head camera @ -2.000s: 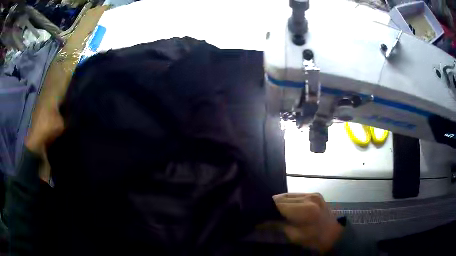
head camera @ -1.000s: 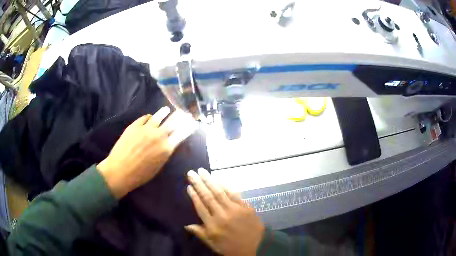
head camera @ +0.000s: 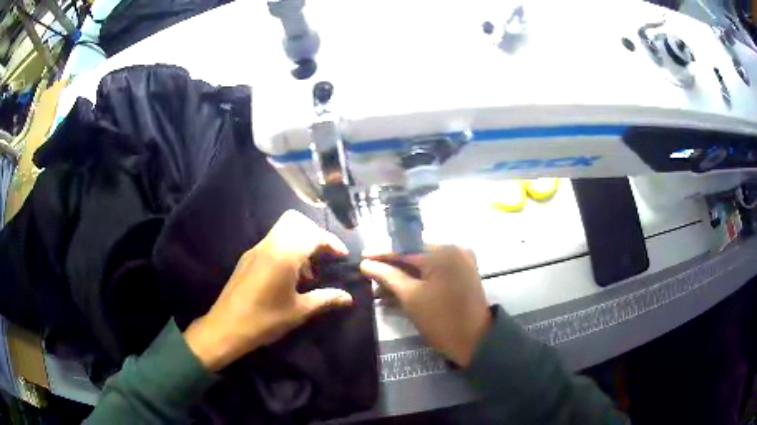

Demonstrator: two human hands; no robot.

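Observation:
The dark garment point(head camera: 199, 191) is heaped left of the needle and hangs toward the wearer, its straight edge under the left end of the white sewing machine head point(head camera: 465, 100). My left hand point(head camera: 270, 286) lies on the cloth with thumb and index finger curved around a raised bit of dark cloth near the edge. My right hand point(head camera: 440, 290) pinches at the garment edge just in front of the needle area, thumb and fingertips together. The fingertips of both hands nearly meet. The presser foot is blurred by glare.
The grey attachment point(head camera: 404, 224) hangs right of the needle. Yellow scissors handles point(head camera: 542, 188) lie behind it under the arm. A black smartphone point(head camera: 612, 236) lies right of them. A measuring tape point(head camera: 598, 319) runs along the table's front edge. Dark cloth point(head camera: 149, 21) lies at the upper left.
The garment was spread and turned, then placed by the needle. My right hand has moved up from lying flat on the cloth to pinching the edge. My left hand has moved slightly down, its fingers now curled.

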